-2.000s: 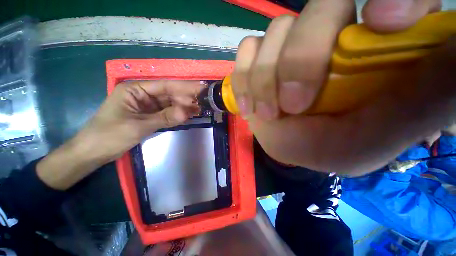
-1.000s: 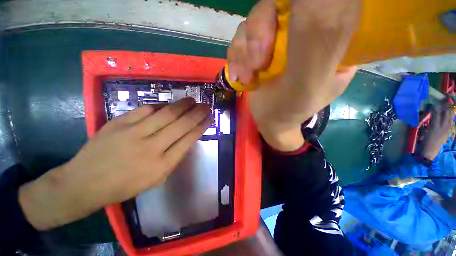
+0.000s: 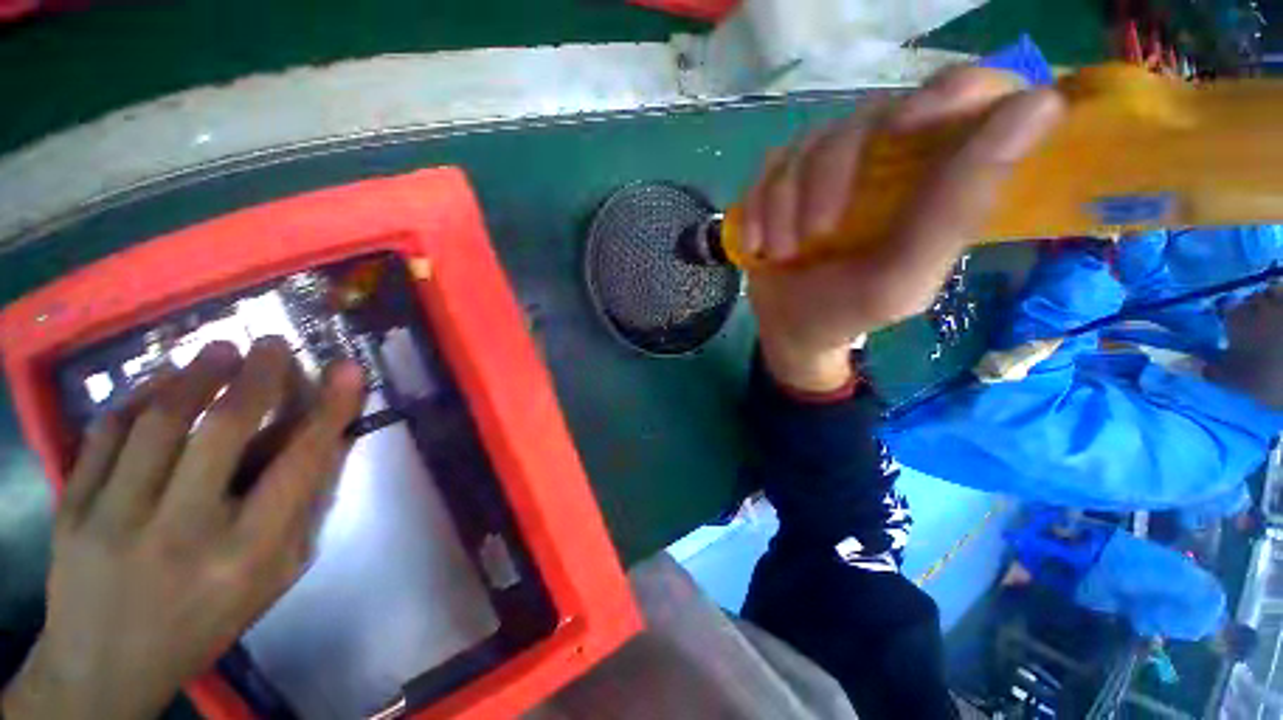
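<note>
My right hand (image 3: 879, 211) grips the yellow-orange electric screwdriver (image 3: 1041, 169). Its dark tip is over the round screw dish (image 3: 640, 274), at the grey speckled contents; whether a screw is on the tip cannot be seen. My left hand (image 3: 197, 492) lies with fingers spread over the main board (image 3: 296, 303) at the upper end of the black tablet housing (image 3: 457, 464), hiding part of the board. A large silvery plate (image 3: 373, 577) fills much of the tablet. The red-orange frame (image 3: 542, 422) surrounds the tablet, tilted in the view.
The dish sits on the green bench right of the frame. A pale rail (image 3: 366, 106) runs behind. A pile of small loose parts (image 3: 954, 310) lies beyond my right wrist. A person in blue clothing (image 3: 1112, 422) is at the right. A blue bin (image 3: 1019, 59) shows behind the screwdriver.
My right hand has moved the screwdriver from the board's corner to the dish. The frame appears further left and tilted. My left hand's fingers are more spread, still over the board.
</note>
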